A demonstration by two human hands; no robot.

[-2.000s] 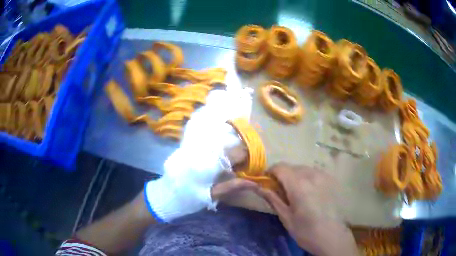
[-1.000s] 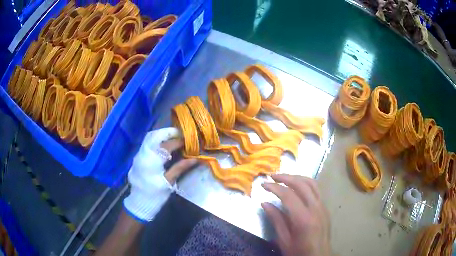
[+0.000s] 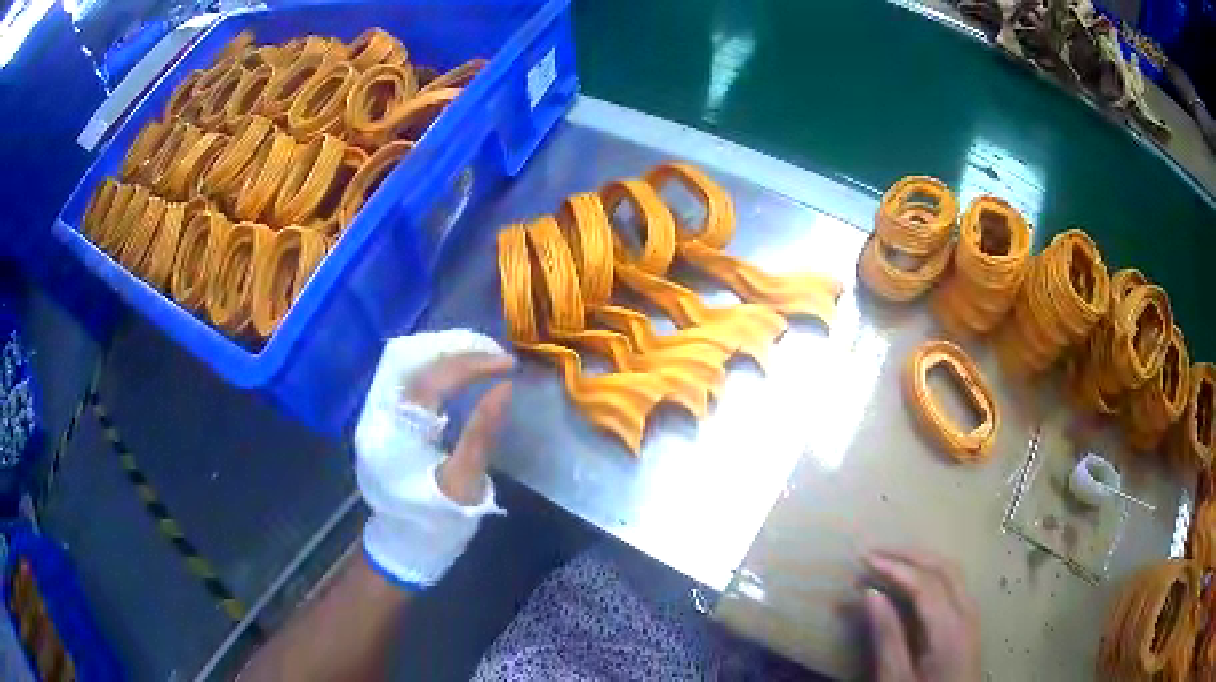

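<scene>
Several looped strip bundles lie side by side on the metal table, their orange wavy tails fanned towards the lower right. My left hand, in a white knit glove with bare fingertips, is beside the leftmost bundle, thumb and fingers apart and empty. My bare right hand is low over the tan board, fingers bent and partly blurred; nothing shows in it. One joined band lies alone on the board. A small white glue cup with a thin pale stick stands on a thin square plate.
A large blue crate full of orange loops stands at the left. Stacks of bands line the far board edge, with more orange pieces at lower right. A green conveyor belt runs behind. Tan pieces lie across it.
The bundle first held between both hands is out of them; bundles lie together on the metal. My right hand has moved right, from the tails to the board. The view has shifted left.
</scene>
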